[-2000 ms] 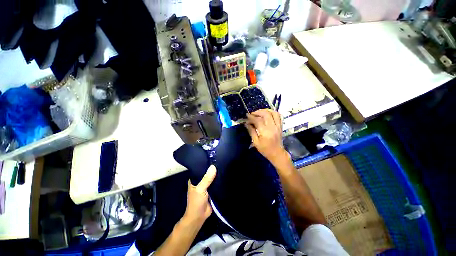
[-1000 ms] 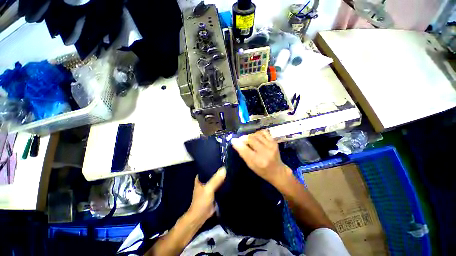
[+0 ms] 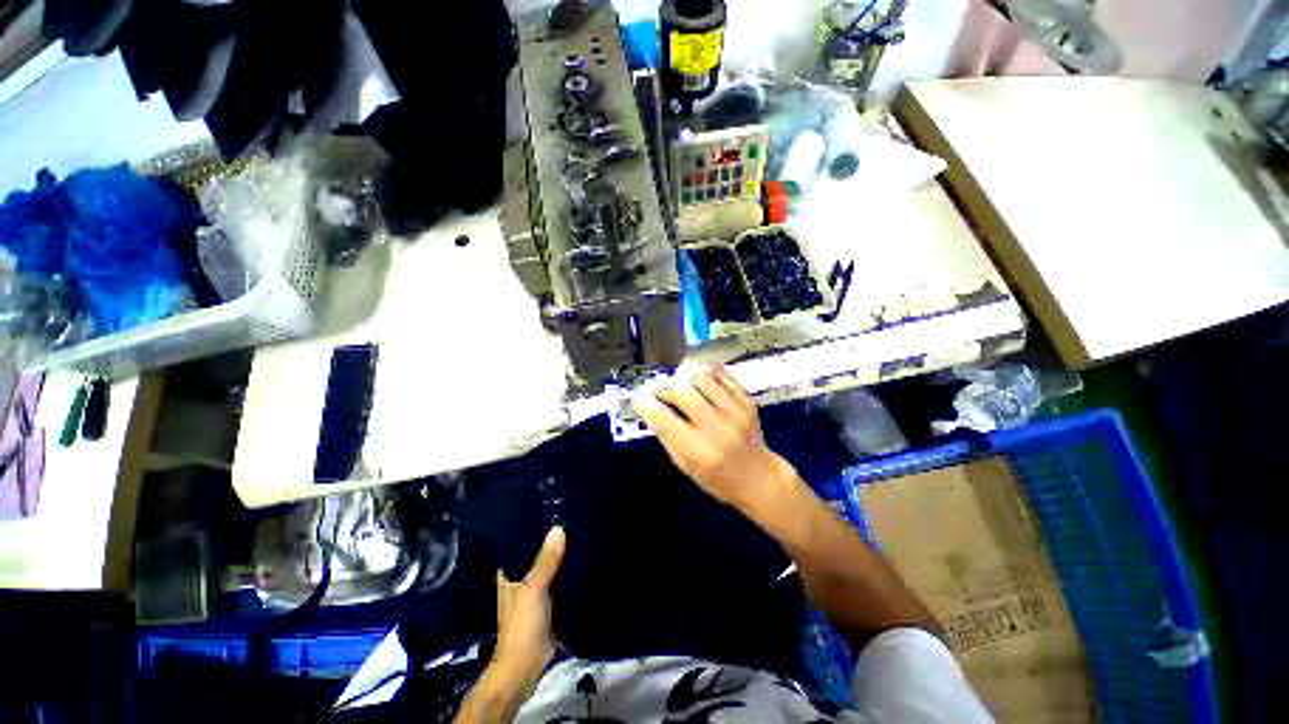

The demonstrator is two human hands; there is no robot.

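The grey-beige button-sewing machine (image 3: 594,198) stands in front of me. My right hand (image 3: 711,433) has its fingertips at the shiny metal clamp (image 3: 626,412) under the machine's front; whether it holds a button is too small to tell. My left hand (image 3: 529,611) holds the dark garment (image 3: 622,545) lower down, below the table edge, with the thumb on top. A short line of small dark buttons (image 3: 550,498) shows on the cloth just above the left thumb. The cloth hangs over my lap, apart from the clamp. The two-section button tray (image 3: 751,320) lies right of the machine.
Small dark snips (image 3: 840,289) lie right of the tray. A compartment case (image 3: 721,174) and a black bottle (image 3: 693,54) stand behind. A flat dark rectangle (image 3: 345,413) lies on the left table. A white basket (image 3: 290,293) stands left, a blue crate (image 3: 1127,530) lower right.
My right hand has come from the button tray to the clamp. My left hand has drawn the dark cloth down and away from under the machine, baring the clamp and table edge.
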